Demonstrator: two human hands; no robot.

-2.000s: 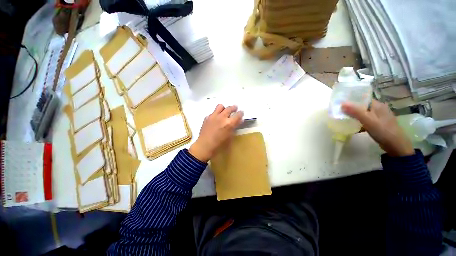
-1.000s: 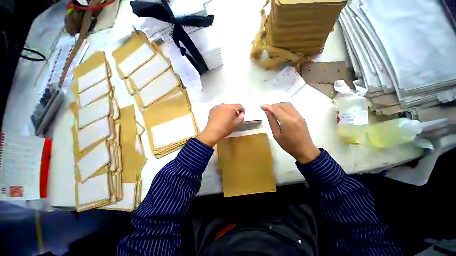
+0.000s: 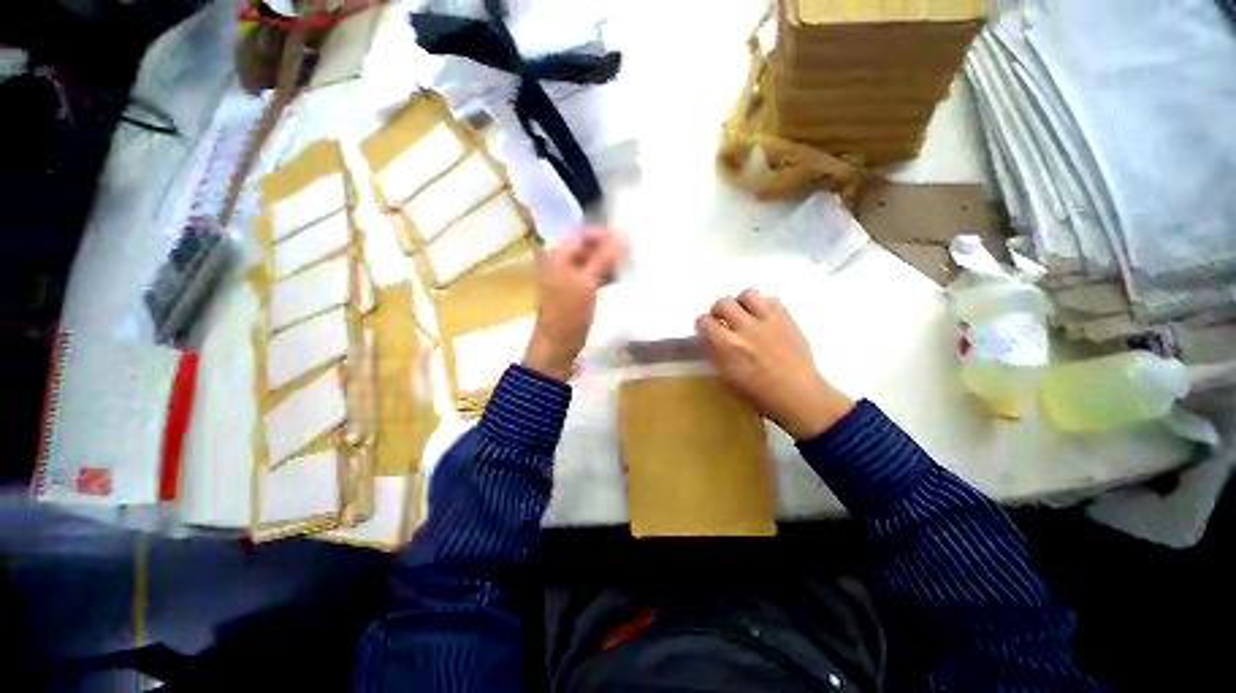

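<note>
A tan panel (image 3: 698, 458) lies flat at the table's front edge, with no white card visible on it. Just beyond it is a white stiffener stack with a grey side (image 3: 664, 351); its white top blends into the table. My right hand (image 3: 767, 355) is low over the stack's right end, fingers bent and fingertips together; whether it pinches a card is hidden. My left hand (image 3: 569, 298) is blurred, left of the stack and near the rows of panels, fingers bent; I cannot tell if it holds anything. The translucent glue bottle (image 3: 1004, 332) is on the table at the right.
Overlapping panels with white rectangles (image 3: 309, 298) lie at left, by a grey keyed device (image 3: 193, 282) and calendar (image 3: 115, 427). Beyond are a black-tied white bundle (image 3: 553, 129) and tall brown stack (image 3: 868, 88). At right are a yellow-green bottle (image 3: 1114, 393) and large sheets (image 3: 1132, 156).
My right hand has let go of the glue bottle and moved left to the stiffener stack. My left hand has moved from the stack up and left. The camera view has shifted slightly.
</note>
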